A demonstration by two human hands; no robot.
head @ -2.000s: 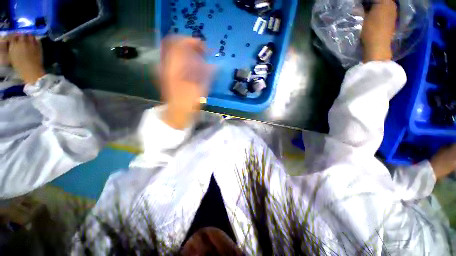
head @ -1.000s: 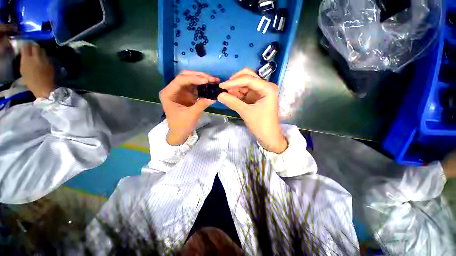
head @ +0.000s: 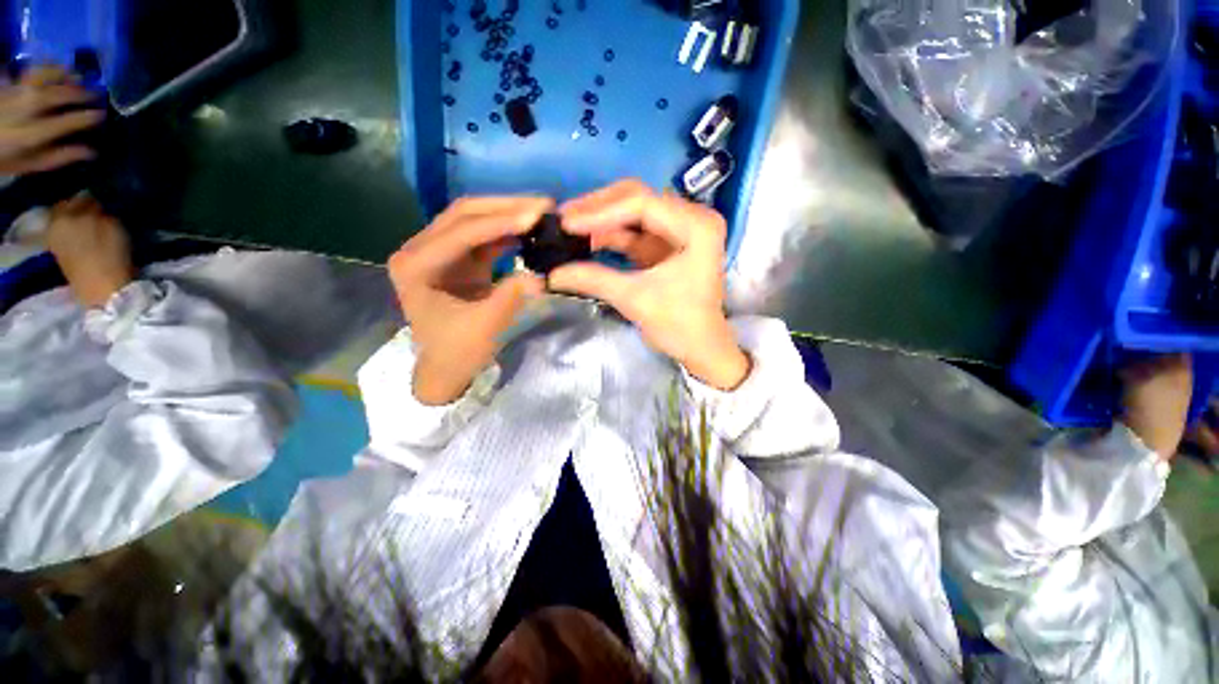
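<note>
A small black plastic housing (head: 554, 246) is held between the fingertips of both hands, above the near edge of the light blue tray (head: 417, 120). My left hand (head: 461, 287) grips its left side. My right hand (head: 658, 267) grips its right side. Fingers cover part of the housing. Small black rings (head: 508, 60) lie scattered on the tray floor, with a dark block (head: 520, 116) among them. Housings with silver-white bands (head: 709, 171) lie along the tray's right side. A pale silver-white piece (head: 697, 47) lies above them.
A black lump (head: 320, 135) lies on the dark green bench left of the tray. A clear plastic bag (head: 989, 100) and a blue bin (head: 1083, 321) are at the right. A pale-rimmed box (head: 201, 67) is at upper left. Neighbours' hands (head: 91, 247) and sleeves (head: 1096, 535) show at both sides.
My right hand has come from the plastic bag to the front of the tray. My left hand has met it there, and both now hold the black housing. A dark block now shows among the rings.
</note>
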